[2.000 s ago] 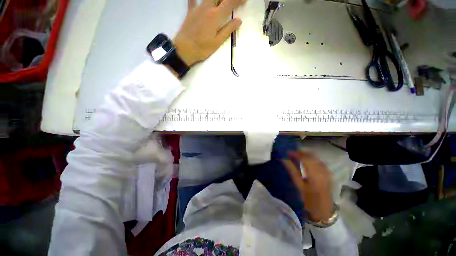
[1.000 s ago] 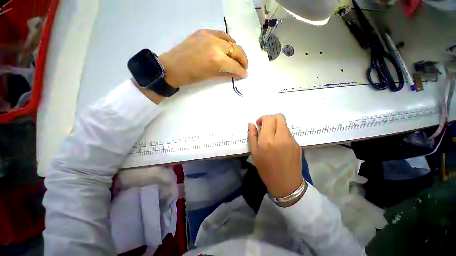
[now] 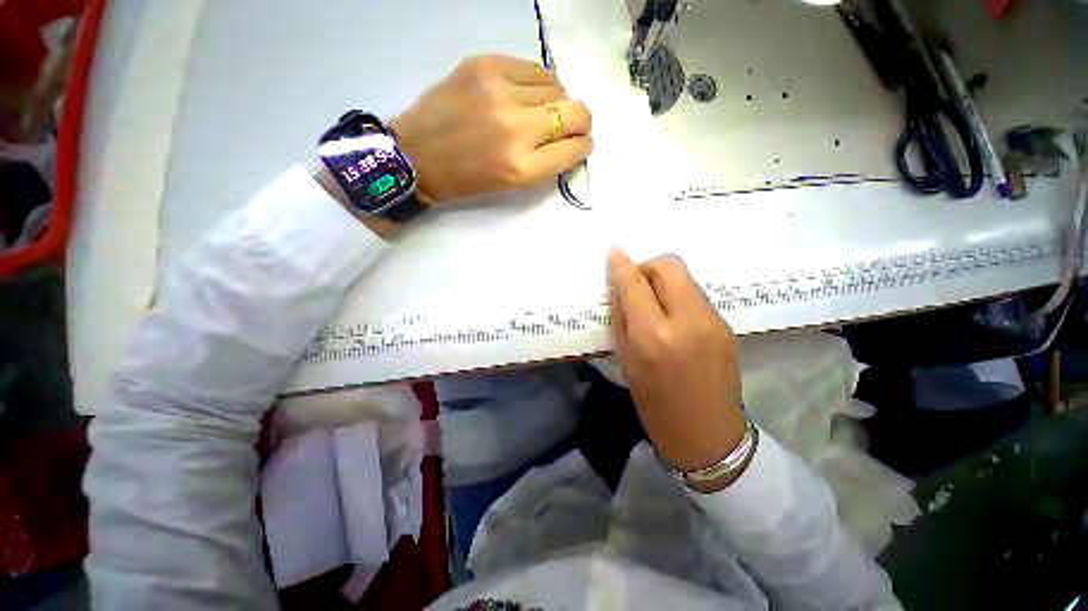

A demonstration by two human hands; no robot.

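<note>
A white fabric strip (image 3: 600,72) runs down from beside the presser foot (image 3: 646,36) toward the table's front edge; glare washes out its lower part. My left hand (image 3: 495,131), with a ring and a watch, lies left of the needle plate (image 3: 660,81), fingers curled and tips pinched at the strip. My right hand (image 3: 680,346) is at the front edge, thumb and fingertips pinched together at the strip's lower part. The exact grip of both hands is hard to see in the glare. The machine head (image 3: 821,2) barely shows at the top.
Black scissors (image 3: 937,137) and a white pen (image 3: 976,119) lie right of the machine bed. A ruler scale (image 3: 823,283) runs along the front edge. A red basket (image 3: 80,131) stands at the left. White cut pieces (image 3: 328,507) and a cream fabric pile (image 3: 805,400) are below the table.
My right hand came up from the lap to the table edge and has since moved slightly farther onto the table. My left hand moved toward me, its spread fingers now curled. The view has shifted.
</note>
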